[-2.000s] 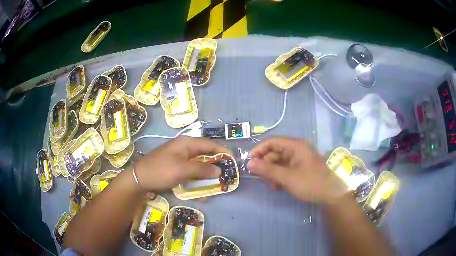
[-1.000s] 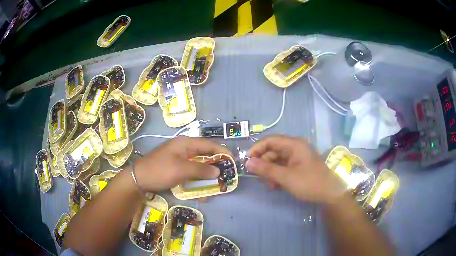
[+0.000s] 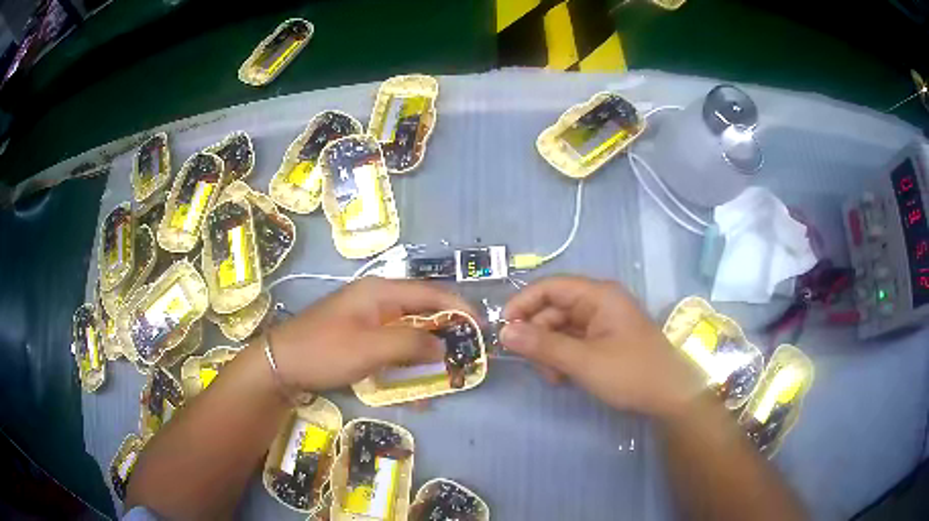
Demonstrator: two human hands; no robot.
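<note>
A cream half-shell unit [image 3: 423, 382] with a dark circuit board and a pale battery lies at mid-bench. My left hand [image 3: 362, 331] grips it from the left, thumb over the board and battery. My right hand [image 3: 576, 341] is at the unit's right end with thumb and forefinger pinched together at a small shiny piece [image 3: 494, 317]; whether this is a plug, and whether it touches the unit, I cannot tell. Just above the hands lies a USB meter [image 3: 481, 264] with a lit display and white cables.
Piled units [image 3: 232, 254] fill the left. Units [image 3: 373, 473] lie near the front, two at right [image 3: 713, 351]. One [image 3: 591, 134] lies beyond the meter by white cables. At right are a tissue [image 3: 754, 244], metal-topped container [image 3: 729, 107] and power supply [image 3: 881, 249]. A green conveyor [image 3: 377, 41] runs behind.
The conveyor's unit and its yellow-black striped patch have moved right. My hands and the held unit have stayed almost in place.
</note>
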